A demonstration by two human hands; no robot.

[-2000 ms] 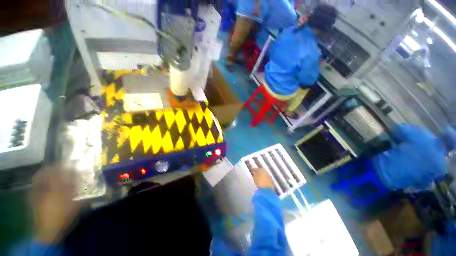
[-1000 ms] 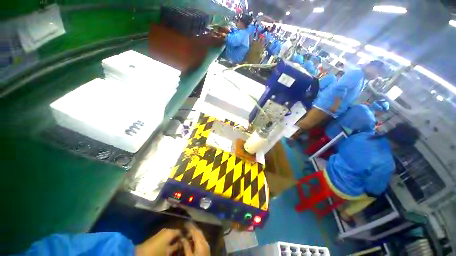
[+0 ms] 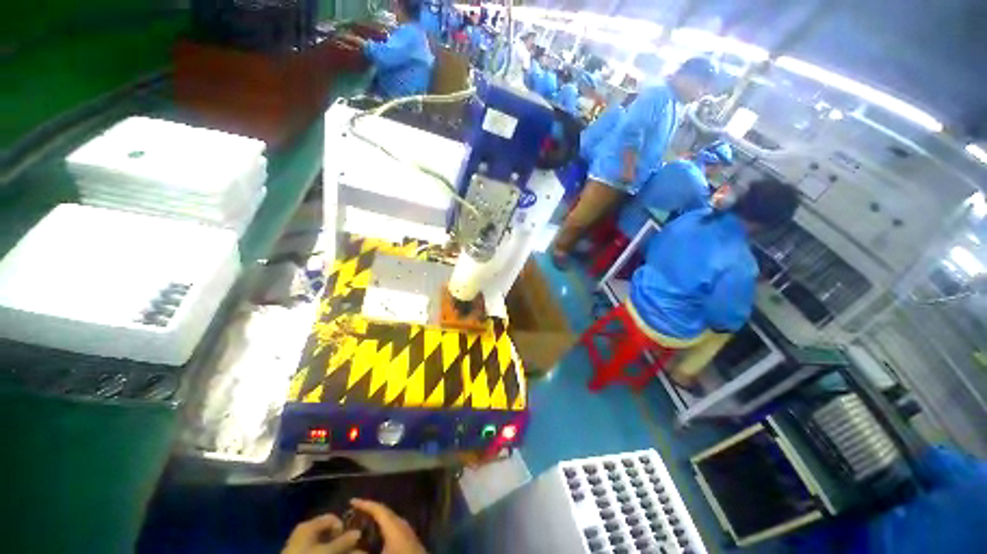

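My left hand (image 3: 314, 535) and my right hand (image 3: 387, 527) are close together at the bottom edge, below the press panel. A small dark workpiece (image 3: 352, 522) is between their fingertips, mostly hidden by the fingers and blurred against the dark lap area. I cannot tell its exact shape or which hand bears it more. The white part tray (image 3: 563, 509) stands to the right of my hands, with rows of dark pieces in its pockets.
The press head (image 3: 500, 130) stands over an orange-brown fixture (image 3: 463, 312) on the hazard-striped base (image 3: 406, 363). Stacked foam trays (image 3: 97, 276) are at left. Clear plastic (image 3: 244, 379) lies left of the press. Workers in blue (image 3: 693, 281) are at right.
Two seconds ago my right hand was at the tray and my left hand was apart at far left; now both are together on the workpiece. The view has shifted, showing more of the tray than one second ago.
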